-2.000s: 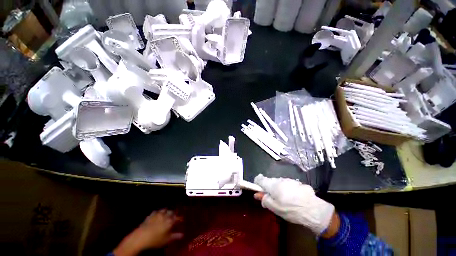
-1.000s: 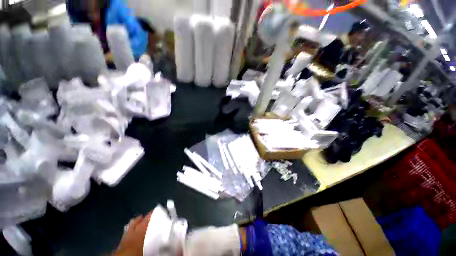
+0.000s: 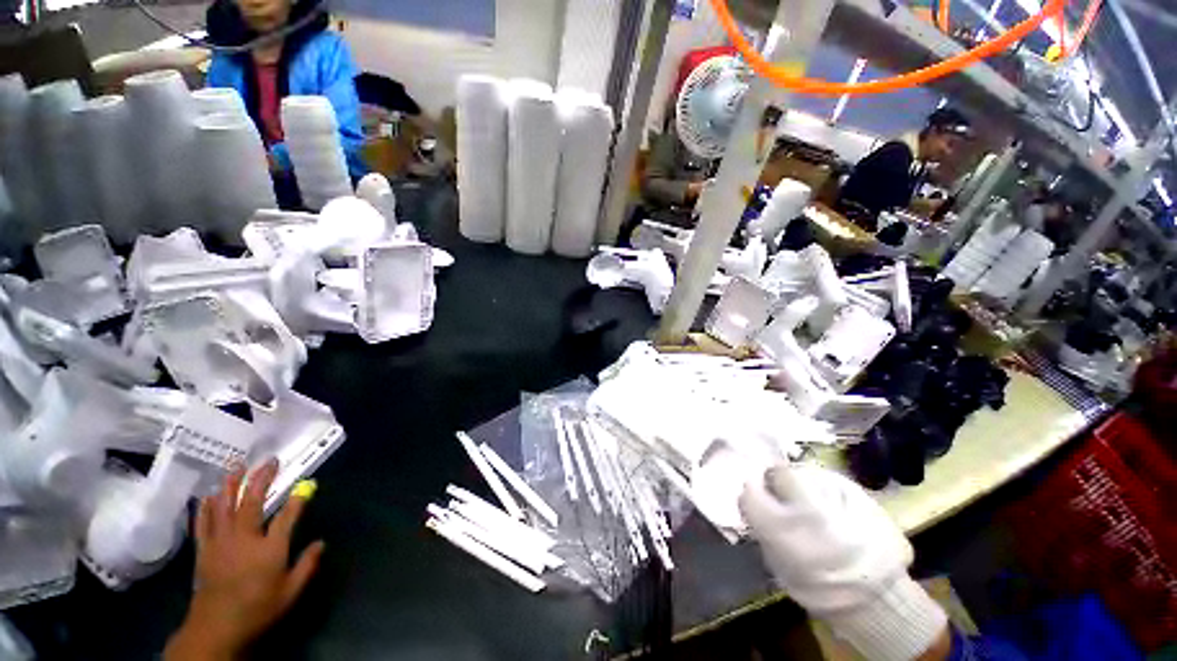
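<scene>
My right hand, in a white knitted glove, is closed on one end of a white stand body. The body is tilted over the right side of the work and hides most of the carton tray. My bare left hand has its fingers spread, with a yellow spot at one fingertip. Its fingertips overlap the near edge of a white housing in the left pile; whether they touch it I cannot tell. Slim white rods lie loose and on a clear polybag.
Tall white ribbed columns stand at the back. A pale post rises before the right housing pile. Black parts lie on the far right. A person in blue is behind the bench. An orange hose hangs overhead.
The view has turned right and up. My gloved hand has moved right with a stand body. My left hand has moved from low in front to the left pile.
</scene>
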